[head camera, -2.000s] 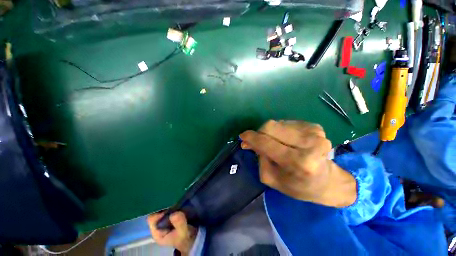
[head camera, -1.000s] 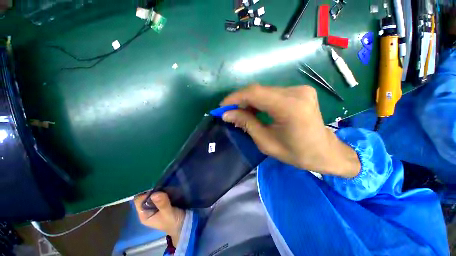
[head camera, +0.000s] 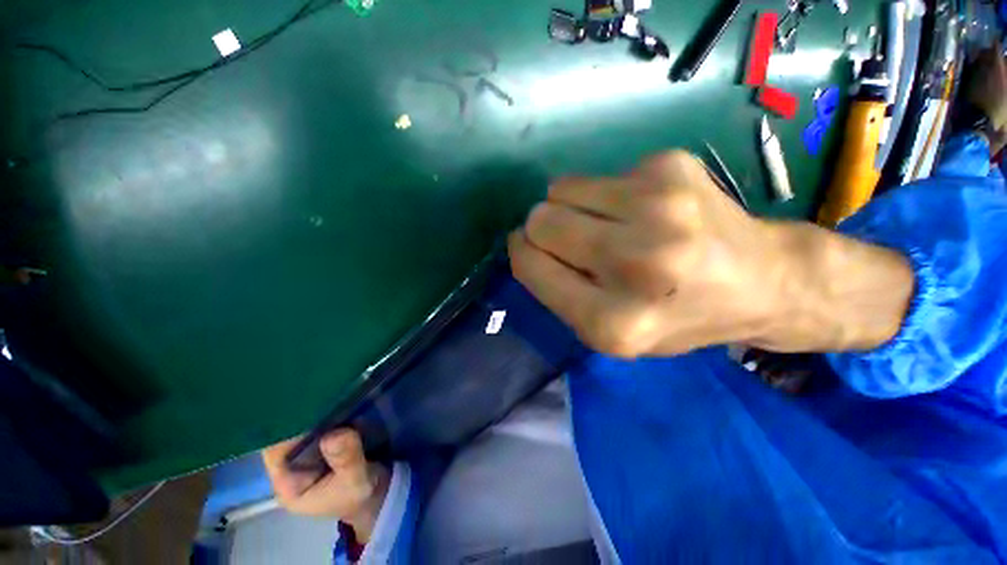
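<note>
A black glossy tablet (head camera: 447, 386) with a small white label is held slanted over the bench's near edge. My left hand (head camera: 331, 475) grips its lower left corner, with the thumb on the face. My right hand (head camera: 674, 259) is closed at its upper right corner, back of the hand towards the camera. The hand covers that corner and its own fingertips. The blue pick seen between those fingertips a second ago is hidden now. A thin bright line runs along the tablet's long upper edge.
The green mat (head camera: 276, 265) bears thin black wires, small black parts (head camera: 602, 24), a black stick (head camera: 707, 39), red pieces (head camera: 760, 50), tweezers (head camera: 723, 174), a white pointed piece (head camera: 774, 160), blue picks (head camera: 820, 119) and a yellow-orange screwdriver (head camera: 854, 166). Dark sheets (head camera: 44, 441) lie at left.
My right hand has turned over and closed at the tablet's corner, so the blue pick no longer shows. Its forearm reaches in more from the right. My left hand keeps its grip. The camera view has shifted.
</note>
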